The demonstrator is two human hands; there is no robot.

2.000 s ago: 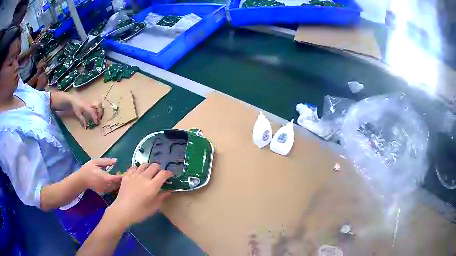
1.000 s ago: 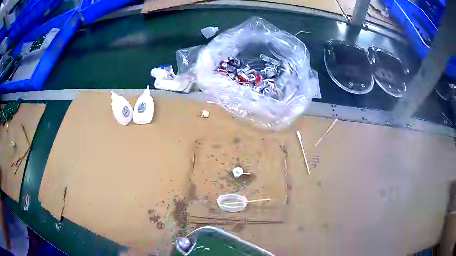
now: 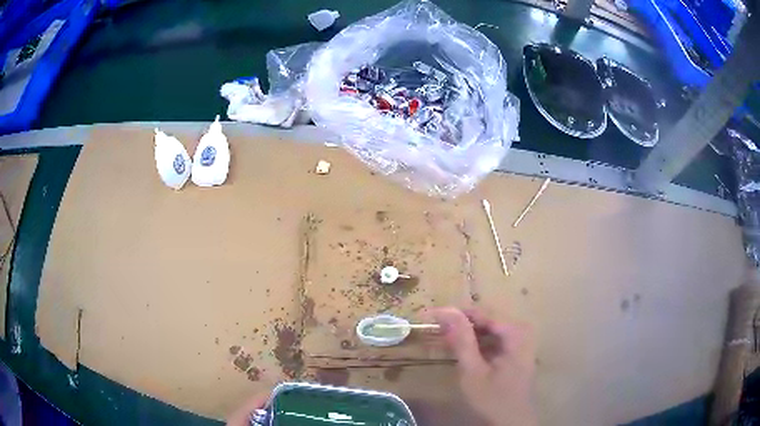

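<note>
A glossy dark green housing with a silver rim is cut off by the bottom edge. My left hand is at the housing's left side, mostly out of the picture, with its fingers against the rim. My right hand pinches the right end of a thin pale stick. The stick's other end lies in the small white oval glue dish. The dish sits on a stained cardboard pad. A tiny white cap with a short stem lies above the dish.
Two white bottles stand at the left. An open clear bag of red and silver pieces lies beyond the pad. Two swabs lie right of the pad. Two dark see-through shells and a metal post are at the upper right.
The view has turned from the neighbour's side to the glue pad. My right hand has come in and taken the stick in the dish. More of the housing shows at the bottom.
</note>
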